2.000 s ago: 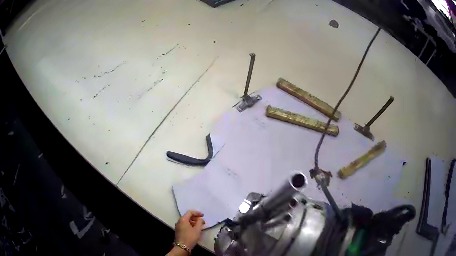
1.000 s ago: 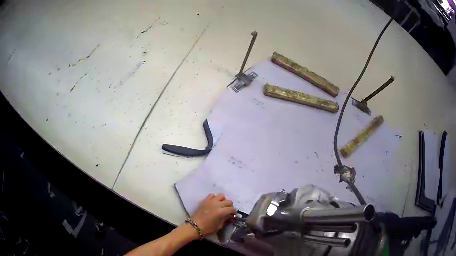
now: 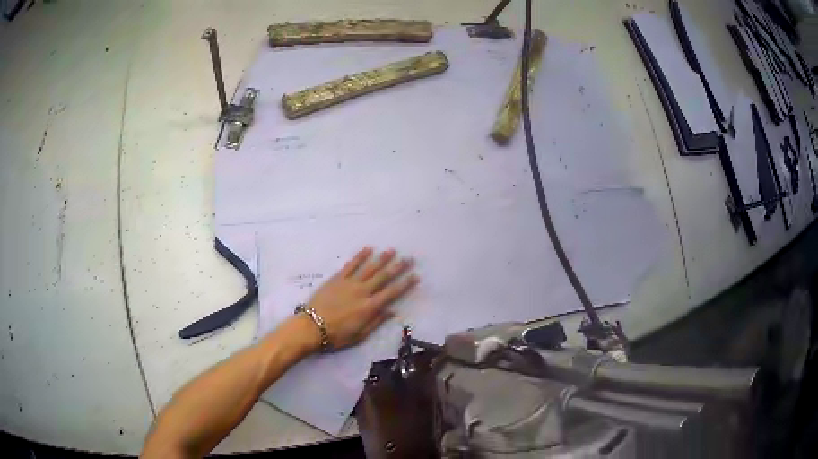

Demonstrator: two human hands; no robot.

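Note:
The paper marker (image 3: 430, 206) lies over the dark fabric lay, whose dark edge shows near the machine. The straight knife cutting machine (image 3: 520, 394) stands at the bottom centre and right, cut off by the lower edge. My left hand (image 3: 363, 298) lies palm down on the paper, fingers spread, just above and left of the machine front, holding nothing. A bracelet is on its wrist. The knife blade cannot be made out. My right hand is not visible.
Brassy bars (image 3: 365, 83) lie on the upper paper. A cloth clamp (image 3: 235, 116) grips the left edge. The power cable (image 3: 536, 170) runs down to the machine. A dark curved offcut (image 3: 220, 314) lies left. Cut bundles (image 3: 691, 85) lie at the upper right.
My left hand has left the machine front and paper corner and now lies flat with fingers spread further up the paper. The view has turned, and the machine's base end now shows.

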